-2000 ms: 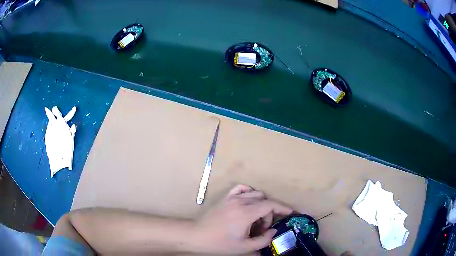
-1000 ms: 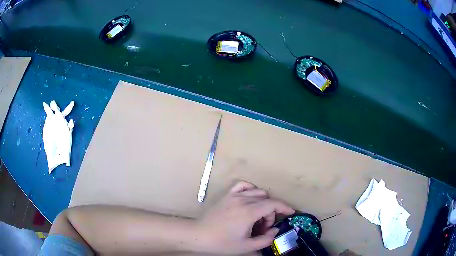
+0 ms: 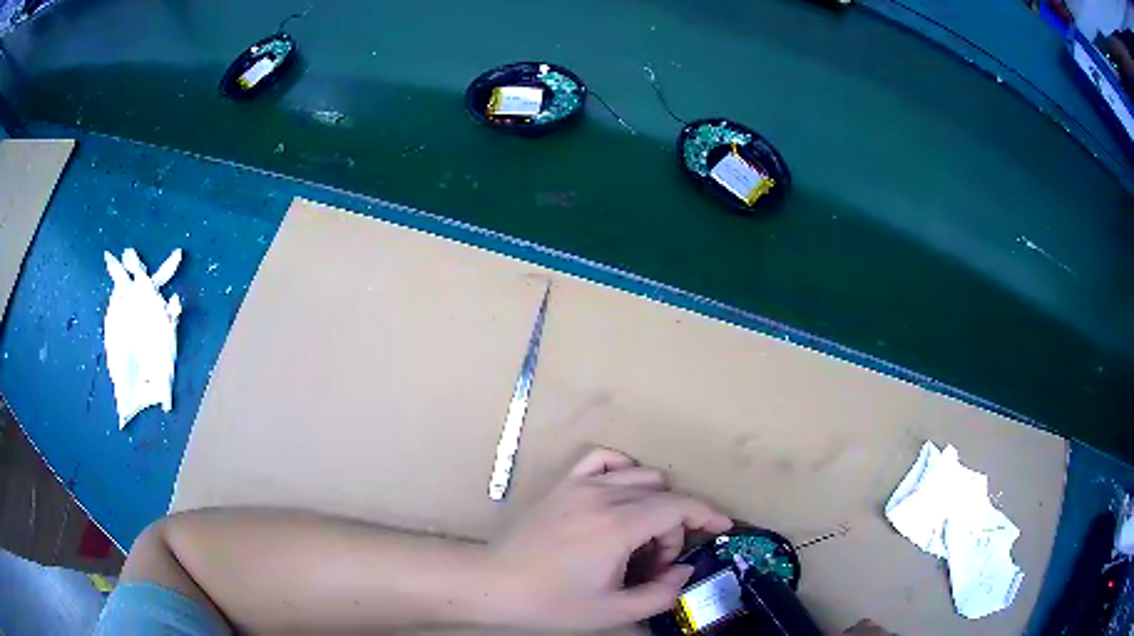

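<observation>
My bare left hand (image 3: 622, 540) grips the left rim of a half-assembled electronic unit (image 3: 787, 559) at the bottom edge of the view. The unit is an open black shell with a green board and a silver-white battery (image 3: 711, 601) with yellow edges. A thin lead wire sticks out to its right. A thick black barrel, perhaps a glue syringe (image 3: 774, 604), reaches over the shell with its tip at the board. Only a small blurred part of my right hand (image 3: 867, 630) shows at the bottom edge, so its grip is hidden.
Tweezers (image 3: 514, 416) lie on the cardboard mat (image 3: 373, 360). White wiping cloth (image 3: 964, 528) lies at the mat's right. A white glove (image 3: 142, 338) lies at left. The green conveyor belt (image 3: 435, 186) carries three similar units (image 3: 526, 97). A dark box with a red light (image 3: 1094, 578) stands far right.
The three units on the belt have moved left. The black barrel has shifted slightly over the shell. A bit of my right hand now shows at the bottom edge. My left hand keeps its hold.
</observation>
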